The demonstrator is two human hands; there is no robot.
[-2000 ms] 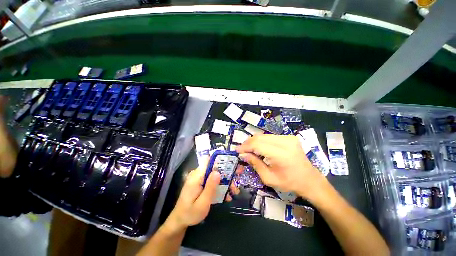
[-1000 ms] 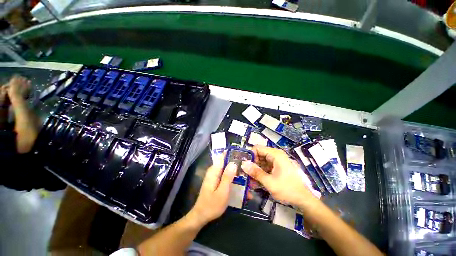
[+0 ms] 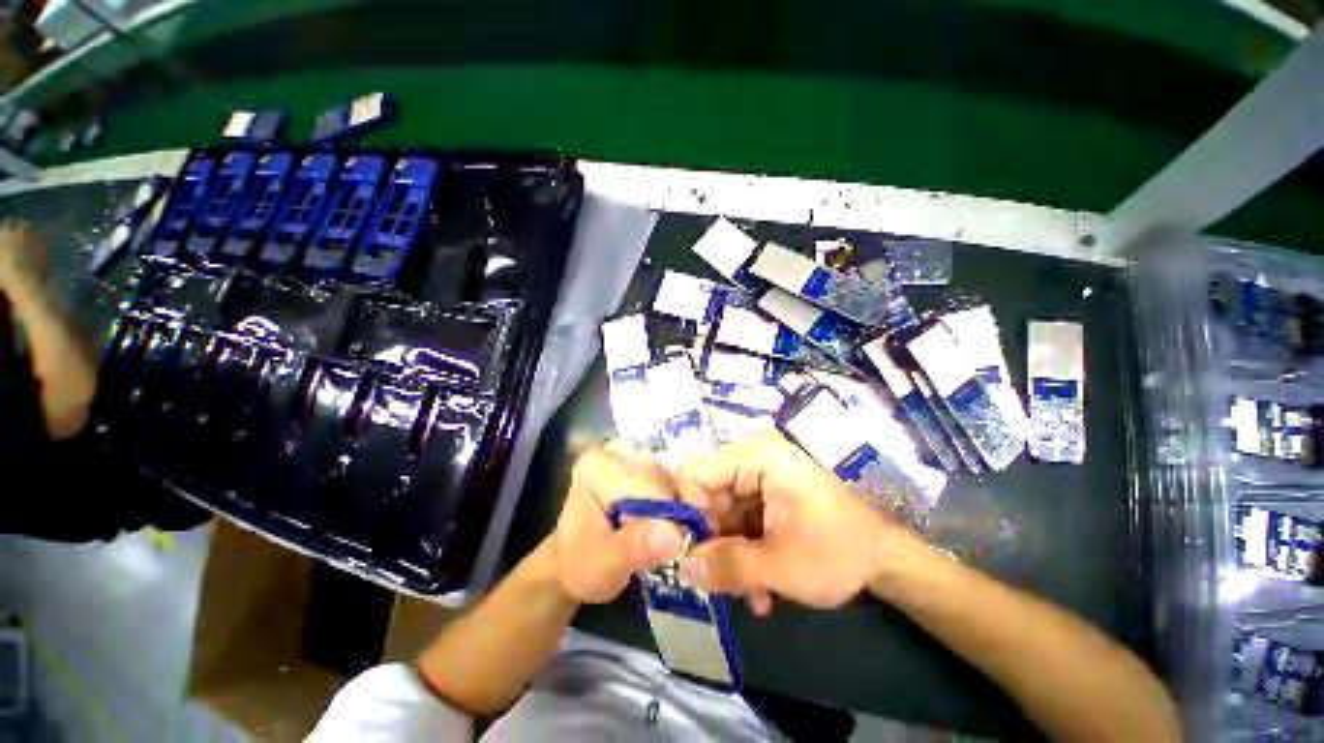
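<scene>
A part-built phone (image 3: pixel 688 627) with a blue rim and a pale screen is held near the bench's front edge, screen end towards me. My left hand (image 3: pixel 617 526) grips its upper left side, thumb on the keypad end. My right hand (image 3: pixel 784 526) touches the upper right side with bent fingers and thumb; the fingers hide part of the keypad end. Mainboards with displays (image 3: pixel 966 370) lie in a loose pile behind my hands. One mainboard (image 3: pixel 1056 389) lies apart on the right.
A black blister tray (image 3: pixel 349 341) at left holds a row of blue housings (image 3: pixel 395 218). A clear tray (image 3: pixel 1162 436) with small assemblies is at right. A green conveyor (image 3: pixel 726 87) behind a white rail carries phone units. Another person's arm (image 3: pixel 55 356) is at far left. A cardboard box (image 3: pixel 240 610) is below.
Both hands and the phone have moved closer to me, and the phone's screen end now points towards me. The view has shifted, showing more of the pile and my clothing.
</scene>
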